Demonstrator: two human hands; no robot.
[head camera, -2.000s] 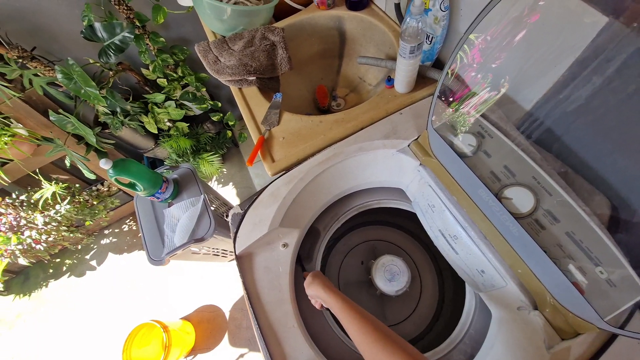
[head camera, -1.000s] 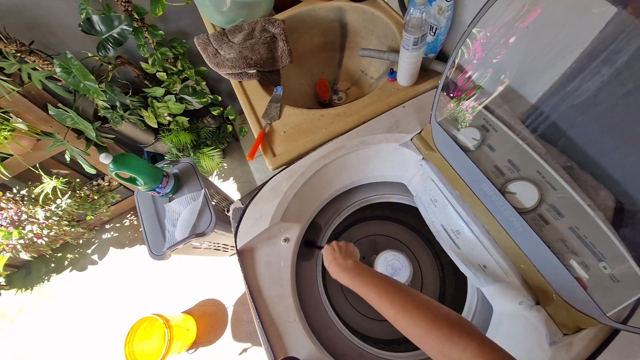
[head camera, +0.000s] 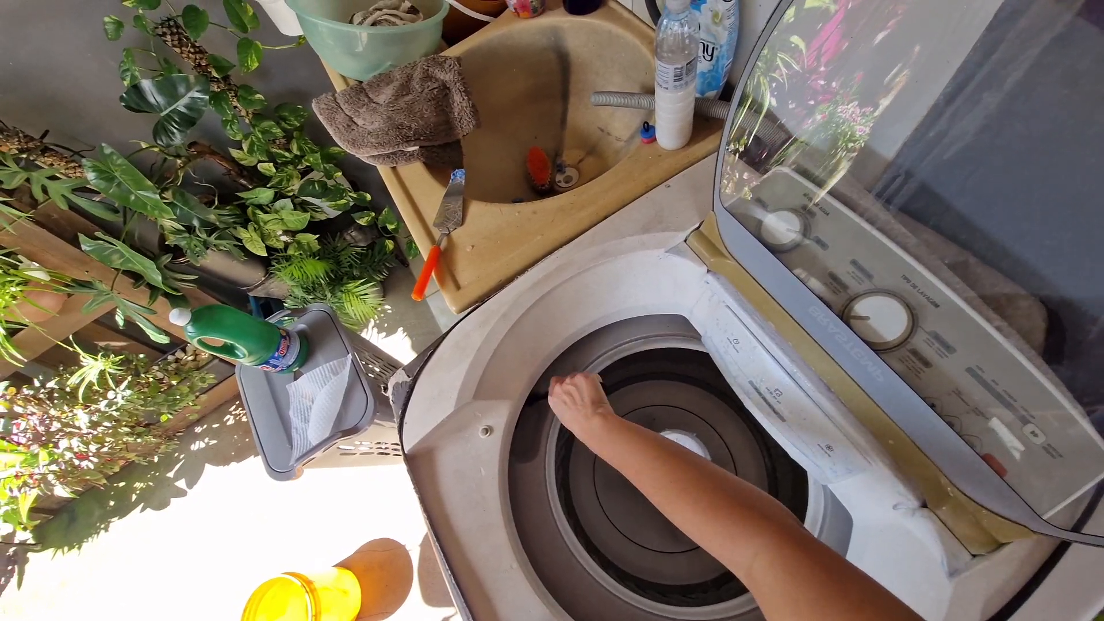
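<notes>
My right hand (head camera: 580, 401) reaches in from the lower right over the open tub of a top-loading washing machine (head camera: 457, 457). Its fingers are curled at the left side of the tub's rim (head camera: 552, 470), around a small dark object that mostly hides behind them. Below the forearm lies the dark round drum bottom, with a pale central cap (head camera: 686, 444) partly covered by the arm. The clear lid (head camera: 862, 112) stands raised on the right, with the control panel and its dials (head camera: 878, 319) seen through it. My left hand is out of view.
A tan sink (head camera: 509, 233) adjoins the machine, with a brown towel (head camera: 401, 108), an orange-handled putty knife (head camera: 440, 233), an orange brush (head camera: 539, 168) and a plastic bottle (head camera: 674, 86). Left are a lidded basket (head camera: 267, 414) bearing a green bottle (head camera: 233, 335), a yellow bucket (head camera: 297, 597) and plants.
My right hand has moved up along the left side of the tub's rim, and the dark object has moved with it. The lid stays raised.
</notes>
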